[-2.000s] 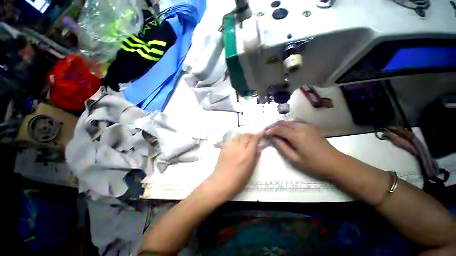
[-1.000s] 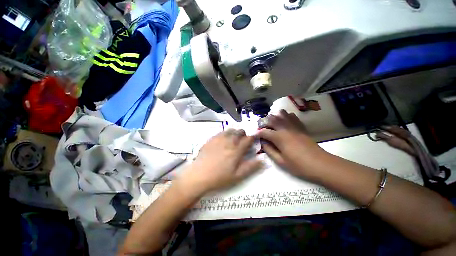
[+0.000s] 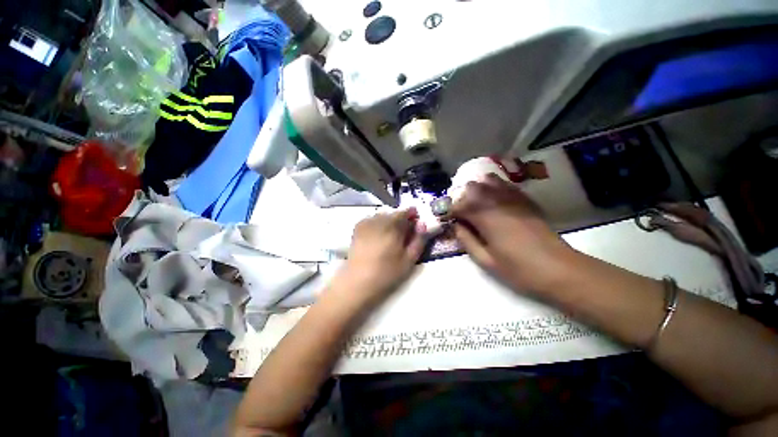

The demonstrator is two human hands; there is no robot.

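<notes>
The white sewing machine head [image 3: 503, 60] fills the upper right, with its presser foot area [image 3: 439, 205] brightly lit. My left hand [image 3: 384, 247] is just left of the needle area, its fingertips bent down at the bed. My right hand [image 3: 499, 222] is just right of it, fingers bent close to the presser foot. A small light piece [image 3: 441, 243] shows between my hands; whether either hand grips it is unclear. Pale grey fabric pieces [image 3: 171, 282] lie heaped left of my left hand.
Blue fabric [image 3: 230, 175], black cloth with yellow stripes [image 3: 200, 107], a clear plastic bag [image 3: 132, 68] and a red bag [image 3: 94, 188] lie at left. Right of the needle are a small red item [image 3: 522, 169], a smartphone [image 3: 618, 166] and a strap-like item [image 3: 704, 239]. A ruler [image 3: 461, 335] runs along the front edge.
The view has shifted closer to the machine head. My left hand's fingers have drawn in and bent beside the needle area. My right hand remains by the presser foot, with its fingers more bent.
</notes>
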